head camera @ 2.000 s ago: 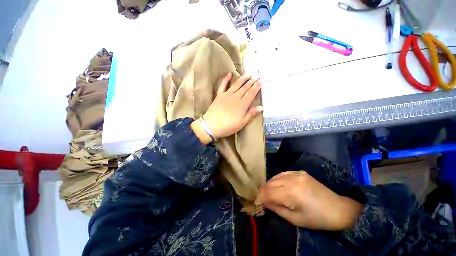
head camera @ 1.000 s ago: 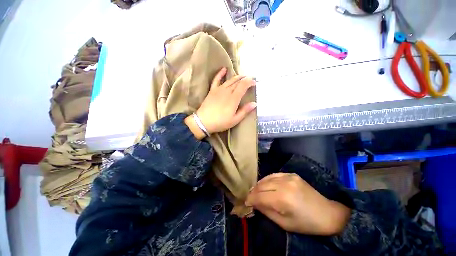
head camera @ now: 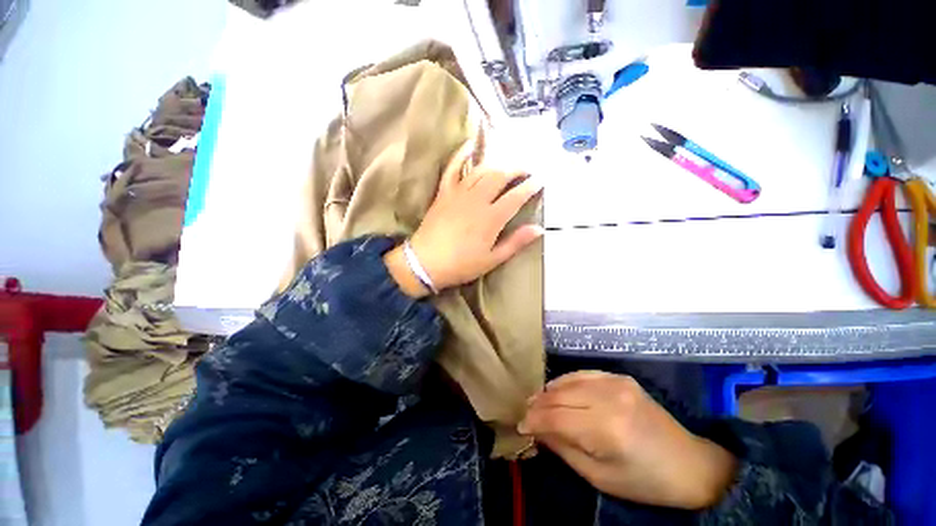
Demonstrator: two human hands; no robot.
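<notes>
A khaki garment piece [head camera: 395,134] lies on the white table and hangs over its front edge towards my body. My left hand [head camera: 474,226] lies flat on the cloth with fingers spread, near its right edge. My right hand [head camera: 616,431] pinches the lower corner of the cloth between thumb and fingers, in front of the table edge. The sewing machine's needle area [head camera: 521,95] is just beyond the cloth, not touching my hands. A grey-blue ribbed cylinder [head camera: 579,115] stands right of it.
Pink and blue thread snips [head camera: 703,164] lie right of the machine. Red-orange shears [head camera: 885,247] and a pen [head camera: 842,154] are far right. Brown-khaki bundles [head camera: 154,205] lie left. A measuring strip [head camera: 718,337] runs along the front edge. A blue bin [head camera: 908,431] is below right.
The view has shifted, so the snips, shears and measuring strip appear lower, and a dark shape shows at upper right. Both hands keep their places on the cloth.
</notes>
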